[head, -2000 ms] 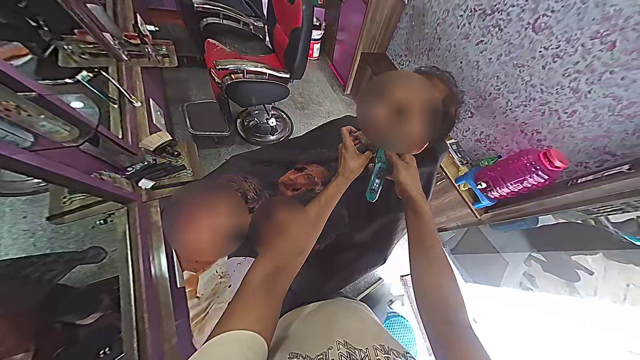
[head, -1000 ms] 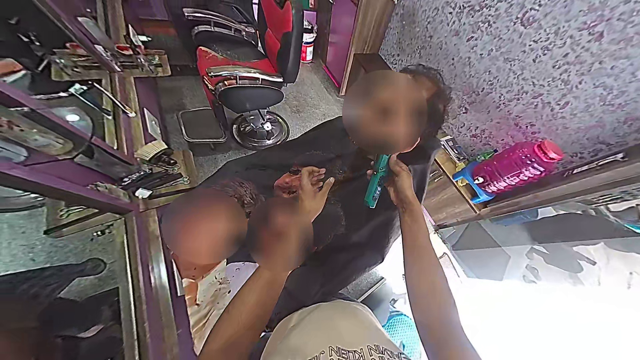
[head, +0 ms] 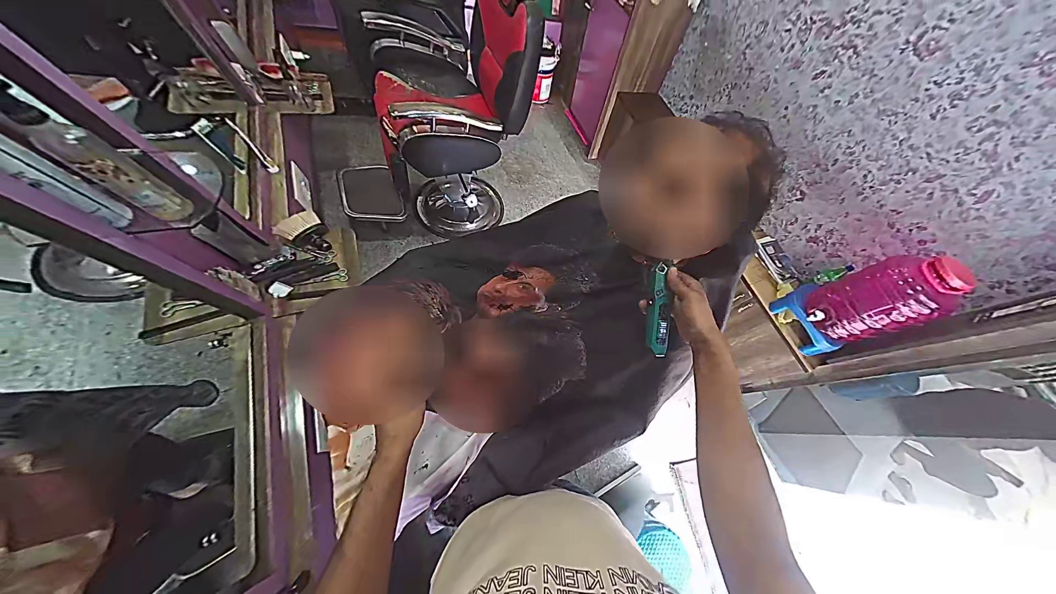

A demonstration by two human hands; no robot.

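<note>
My right hand (head: 691, 307) grips a green electric hair trimmer (head: 658, 310), held upright with its head at the chin of a seated person (head: 742, 140), whose face is blurred. That person wears a dark barber cape (head: 569, 247) printed with faces. Of my left hand (head: 402, 422) only the wrist area shows, at the cape's left edge by a blurred printed patch; its fingers are hidden by the blur, so I cannot tell whether it holds anything.
A red and black barber chair (head: 450, 107) stands behind. Scissors and a brush (head: 301, 227) lie on the left shelf beside a mirror. At right, a pink water jug (head: 891, 297) rests on a blue stand (head: 802, 318) on a wooden counter.
My left hand has left the person's face and moved down and left, over the cape to its left edge. My right hand still holds the trimmer near the chin.
</note>
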